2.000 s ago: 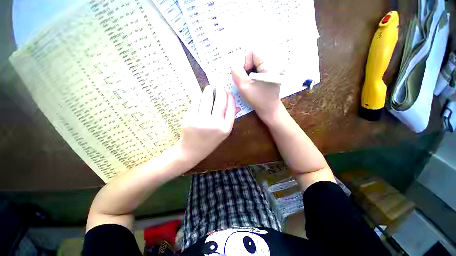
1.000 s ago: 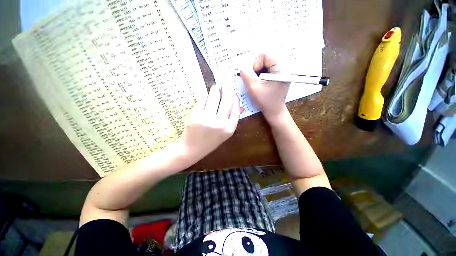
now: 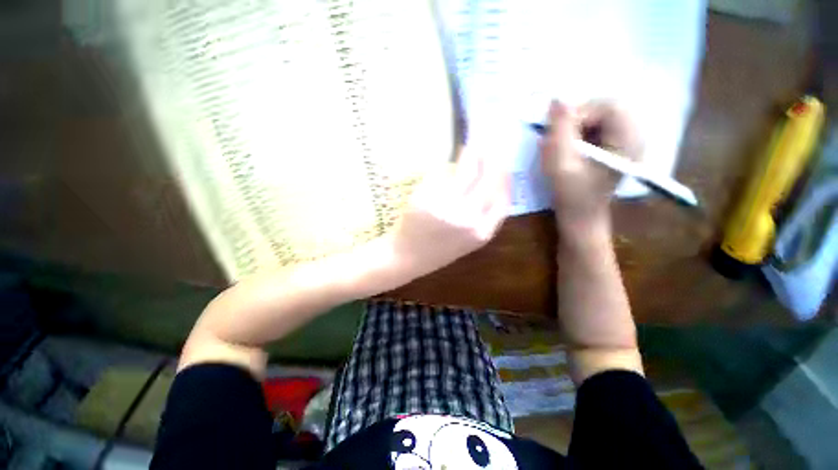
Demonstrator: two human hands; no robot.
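Note:
The frame is blurred. My right hand [image 3: 583, 151] grips a white pen [image 3: 634, 170] with a dark rear end; its dark tip points left over the white form [image 3: 528, 184]. My left hand [image 3: 459, 207] lies flat at the form's lower left corner and the right edge of the yellowish printed list [image 3: 285, 138]. Its fingers are washed out by glare, and nothing shows held in it. The list is dense with rows of small print, unreadable here.
A yellow torch [image 3: 776, 184] with a black end lies on the brown desk [image 3: 689, 266] right of the papers. A folded white and grey bundle [image 3: 809, 257] lies beside it, partly cut off by the right edge. Boxes are below the desk.
The view has shifted, so papers, torch and hands appear further right. The pen now slants down to the right instead of lying nearly level, and its dark tip shows clear of my right fingers.

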